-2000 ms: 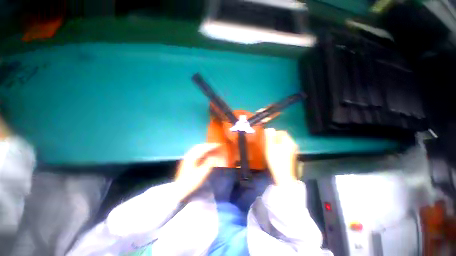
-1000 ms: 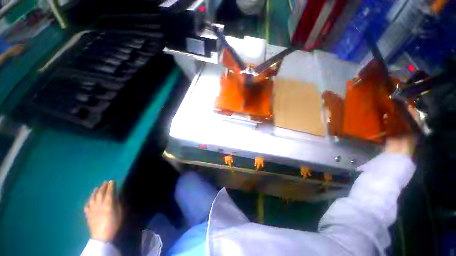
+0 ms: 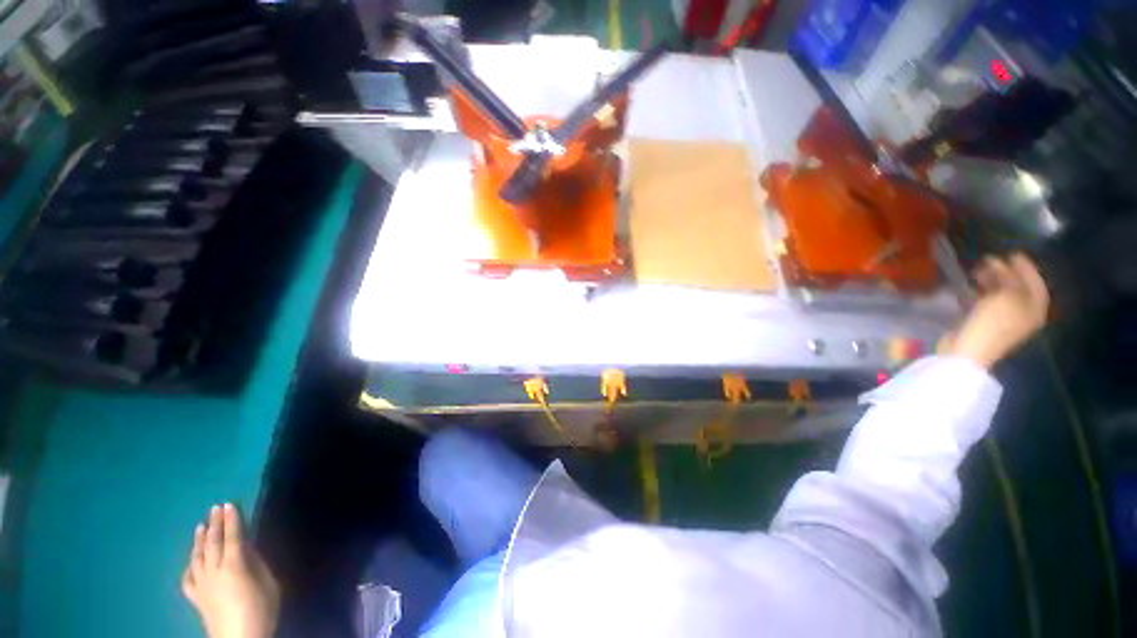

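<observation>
An orange fixture (image 3: 567,224) stands on the left of the white machine top. It bears a black Y-shaped frame (image 3: 596,100) with a small silvery centre piece (image 3: 539,141) at its middle. A second orange fixture (image 3: 854,224) stands at the right; dark bars show blurred behind it, and I cannot tell whether they are a frame. My right hand (image 3: 1004,305) is off the machine's right front corner, fingers apart, with nothing visible in it. My left hand (image 3: 231,580) is open and empty over the green bench, partly cut off by the bottom edge.
A tan pad (image 3: 698,212) lies between the fixtures on the machine (image 3: 412,299). Small orange fittings (image 3: 614,384) and a red button (image 3: 904,348) are along its front. A black ribbed tray (image 3: 162,237) with dark parts lies on the green bench (image 3: 137,461) at left.
The view has swung from the bench to the machine, then a little further right. My right hand has moved away from the right fixture. My left hand is lower in view, still empty.
</observation>
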